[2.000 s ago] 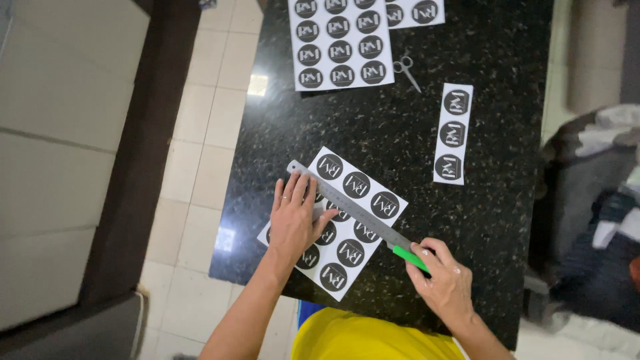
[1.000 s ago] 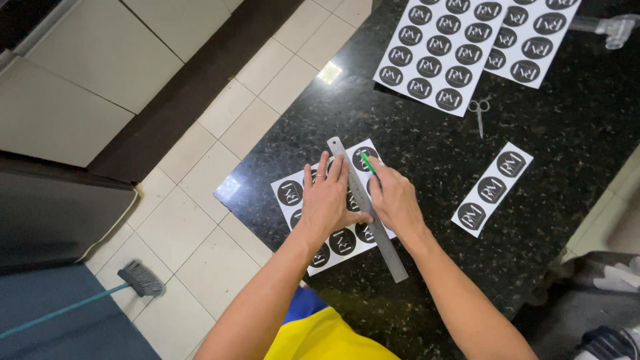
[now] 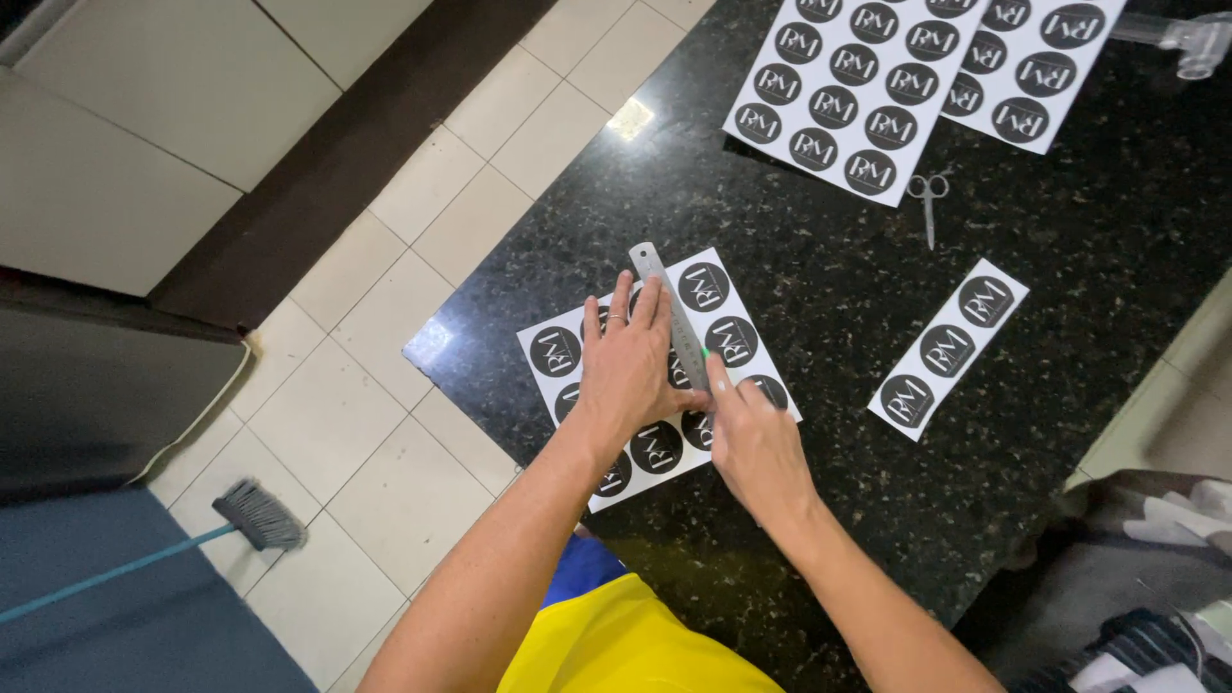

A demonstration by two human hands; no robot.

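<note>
A white sheet of round black stickers (image 3: 685, 445) lies near the corner of a black granite countertop (image 3: 597, 217). Across it, beside the column at its right side, lies a steel ruler (image 3: 681, 332). My left hand (image 3: 626, 371) presses on the ruler and sheet with fingers spread. In my right hand (image 3: 756, 433) is a green tool, mostly hidden by the fingers, its green part showing at the ruler's right edge. A cut strip of three stickers (image 3: 946, 350) lies to the right.
Two larger sticker sheets (image 3: 818, 173) (image 3: 1030, 135) overlap at the top right, with small scissors (image 3: 929, 207) just below. A clear plastic object (image 3: 1193, 48) is at the far corner. A broom (image 3: 260, 515) rests over the tiled floor at lower left; cloth (image 3: 1136, 558) is at lower right.
Two seconds ago my right hand held the green tool beyond the ruler's lower end. It went up to the sheet's top edge, then down along the ruler. The sheet has been turned.
</note>
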